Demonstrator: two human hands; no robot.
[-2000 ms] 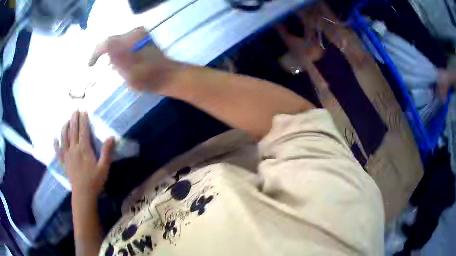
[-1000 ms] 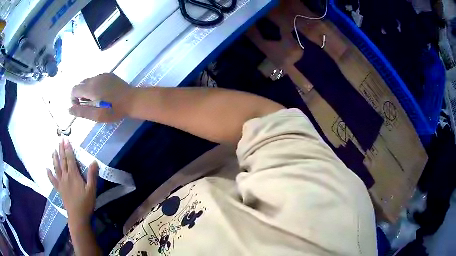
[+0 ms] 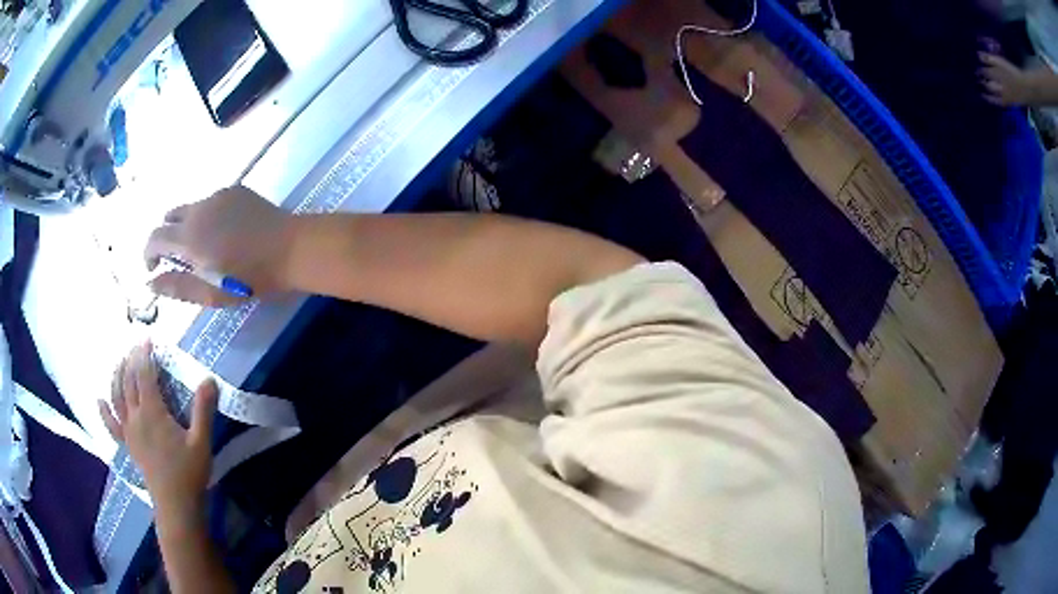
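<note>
My right hand (image 3: pixel 226 247) holds a thin pen with a blue end (image 3: pixel 236 285) low over the white machine table (image 3: pixel 371 139). The pen's tip is lost in the glare and fingers. My left hand (image 3: pixel 160 420) lies flat with fingers spread near the table's front edge, pressing on a white strip (image 3: pixel 258 408). The strip runs out to the right of the hand and folds back over the edge. Another white strip (image 3: pixel 64 420) passes left of the hand. A small dark ring-shaped part (image 3: pixel 142 311) lies between the hands.
The JACK sewing machine (image 3: pixel 87 70) stands at upper left. A black phone (image 3: pixel 230 58) and black shears (image 3: pixel 447 26) lie on the table. A printed ruler (image 3: pixel 348 174) follows its edge. Right are cardboard (image 3: pixel 928 429), dark fabric pieces (image 3: pixel 801 221) and a blue-edged basket (image 3: pixel 893 151). Another person's hand (image 3: pixel 1007 79) shows at upper right.
The view has steadied and shifted slightly. My right hand has come down and nearer the left with the pen. My left hand stays on the strip. Another person's hand has come back into view at upper right.
</note>
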